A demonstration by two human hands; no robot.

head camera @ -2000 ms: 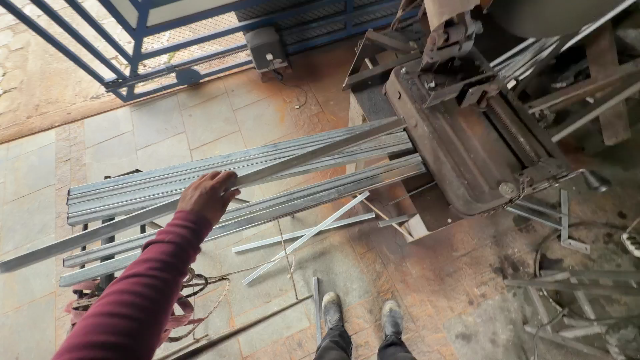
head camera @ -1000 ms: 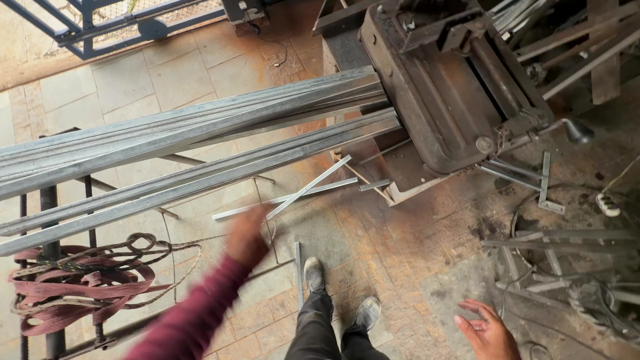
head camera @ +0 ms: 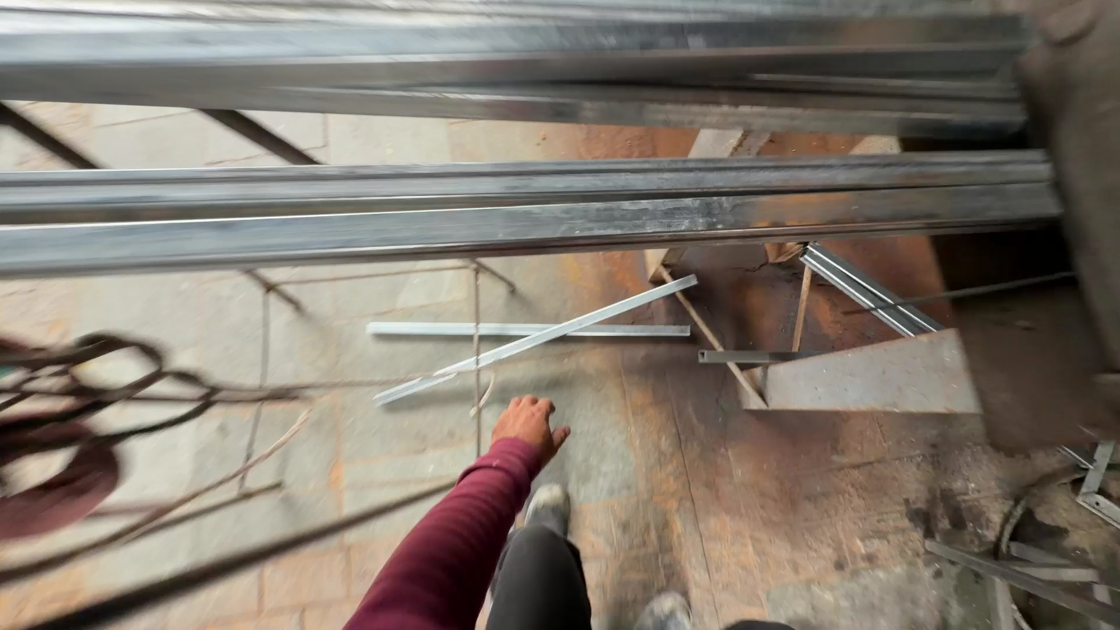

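Observation:
My left hand (head camera: 530, 428), in a maroon sleeve, hangs over the paved floor with its fingers a little apart and nothing visible in it. Beyond it, two short light metal bars cross on the floor: one lies level (head camera: 420, 329), the other slants (head camera: 604, 312) over it. Above them long metal profiles (head camera: 525, 229) run across the view, with a thicker bundle of profiles (head camera: 490, 52) behind, somewhat blurred. Their right ends meet a dark machine (head camera: 1081, 157), only partly in view. My right hand is out of the frame.
At the left hang dark cords and a reddish strap (head camera: 61, 490), near a thin rod frame (head camera: 477, 350). A metal stand with a pale plate (head camera: 875, 381) is at the right, with a short profile (head camera: 752, 357) by it. Cut metal pieces (head camera: 1024, 577) lie at the lower right.
My left hand, on a long bar two seconds ago, has let it go and come away from the bundle. My right hand, visible a second ago, has left the frame. The view has moved much closer.

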